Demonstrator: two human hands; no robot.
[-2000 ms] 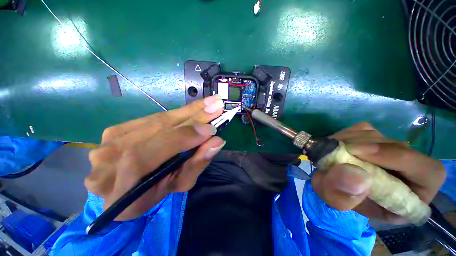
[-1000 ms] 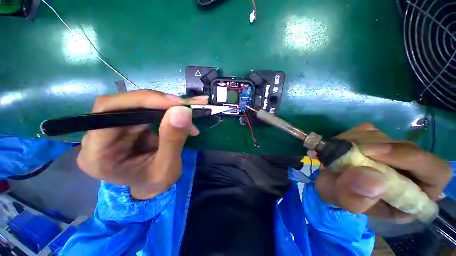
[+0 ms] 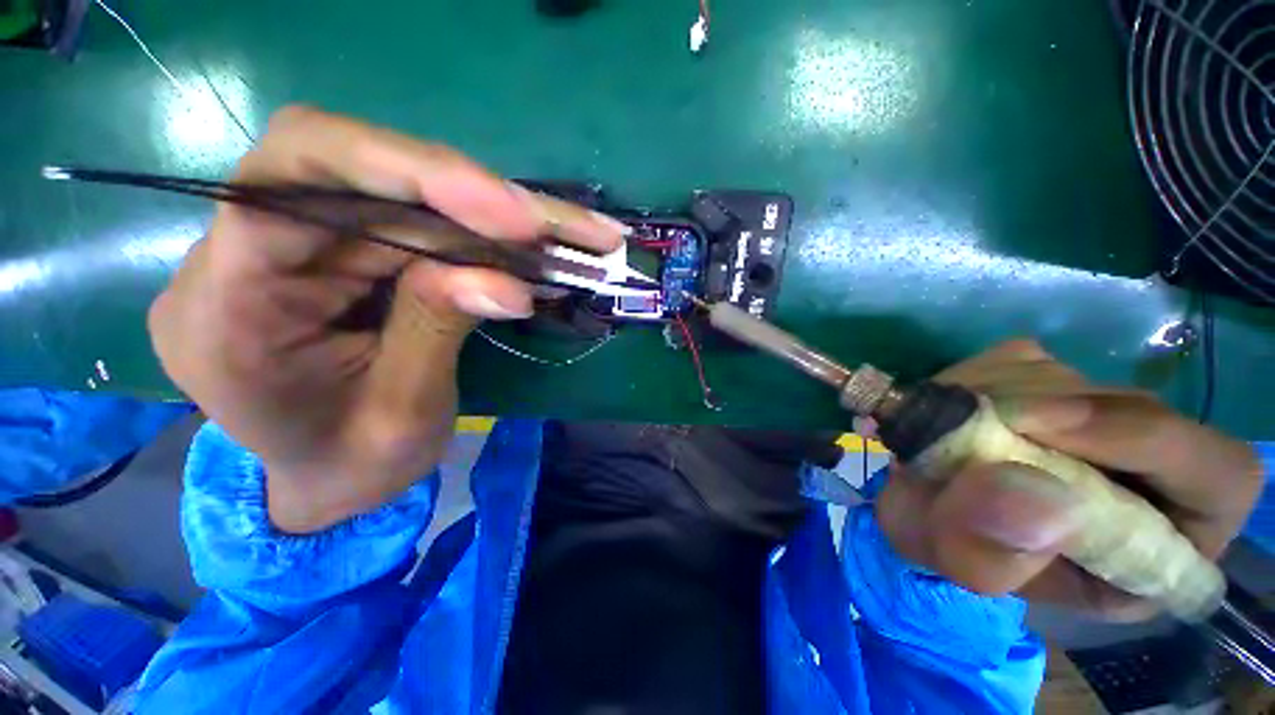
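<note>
The black device housing (image 3: 660, 232) sits in the black fixture (image 3: 762, 252), open, with the blue circuit board (image 3: 681, 266) inside. My left hand (image 3: 350, 293) holds black tweezers (image 3: 378, 224) with pale tips over the board; the hand covers the fixture's left part. My right hand (image 3: 1063, 489) holds the soldering iron (image 3: 867, 388) by its cream wrapped handle. The iron's tip is at the board's lower right edge; contact is not clear. A thin red wire (image 3: 696, 360) hangs from the housing.
Solder wire (image 3: 154, 63) crosses the green mat (image 3: 951, 210) at upper left and curves below my left hand. The black fan (image 3: 1216, 140) is at right. A white connector (image 3: 698, 34) lies at the top. A green-edged reel (image 3: 35, 25) is at upper left.
My left hand has moved up and left, and the tweezers have changed angle, their tips staying at the board. The fixture has shifted slightly. The iron has come close to the same spot throughout.
</note>
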